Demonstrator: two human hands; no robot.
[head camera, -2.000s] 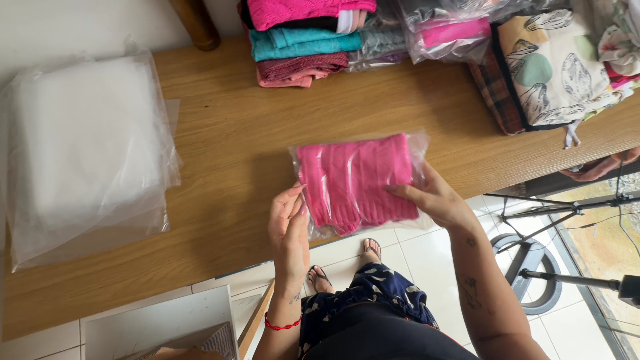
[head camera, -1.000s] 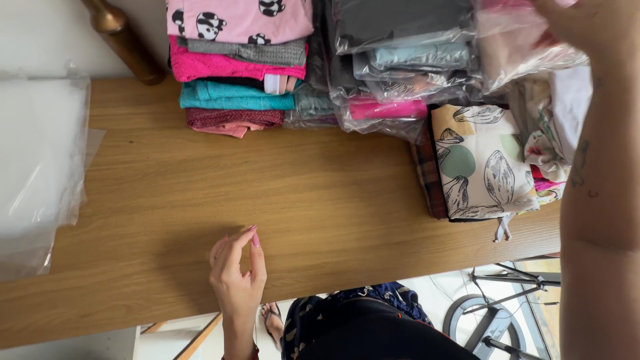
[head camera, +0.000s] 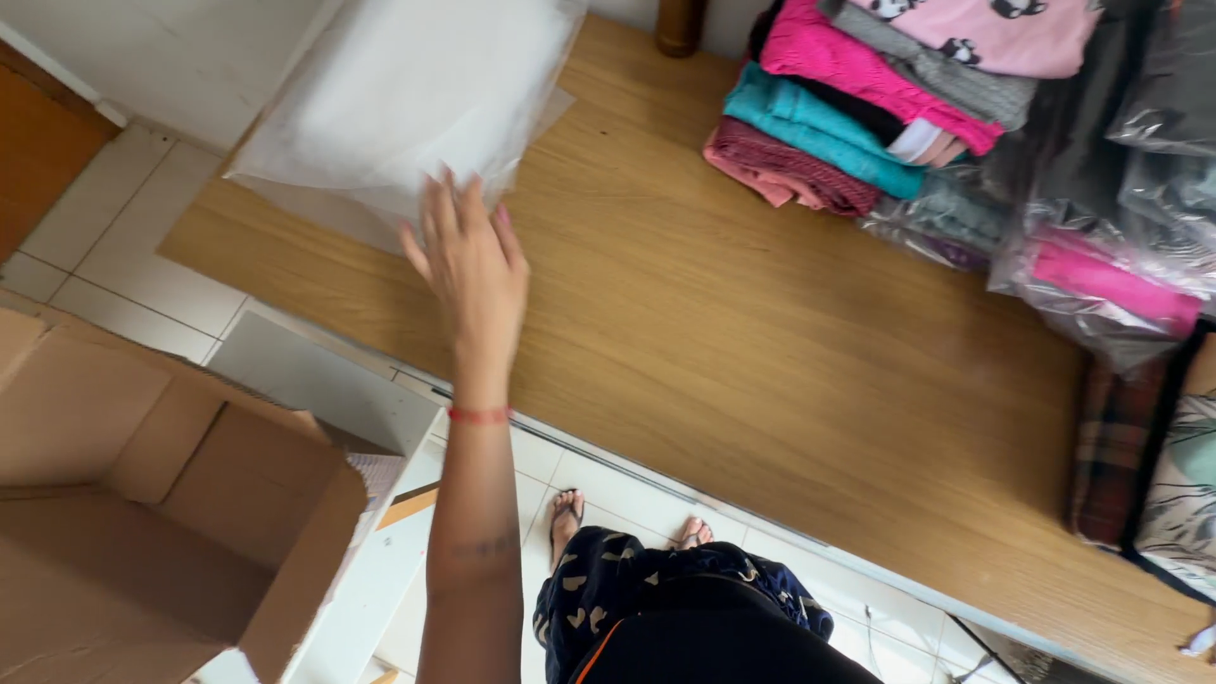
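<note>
My left hand (head camera: 470, 256), with a red bracelet at the wrist, reaches over the wooden table (head camera: 760, 361). Its fingers are apart, and the fingertips overlap the near edge of a stack of clear plastic bags (head camera: 408, 95); whether they touch it I cannot tell. Nothing is in its grasp. My right hand is out of view. Right of the bags, at the table's back, stands a pile of folded clothes, with a turquoise garment (head camera: 817, 123) and a bright pink one (head camera: 855, 57) in it. Clothes in clear plastic (head camera: 1111, 275) lie beside that pile.
An open cardboard box (head camera: 142, 513) stands at the lower left beside a white drawer or shelf unit (head camera: 323, 370). A brown wooden leg (head camera: 680, 28) rises behind the table. A folded leaf-print fabric (head camera: 1183, 494) lies at the right edge.
The bagged pink garment was between both hands two seconds ago and is no longer there. My right hand, at the upper right one second ago, has left view. My left hand has moved to the bags; the view swung left.
</note>
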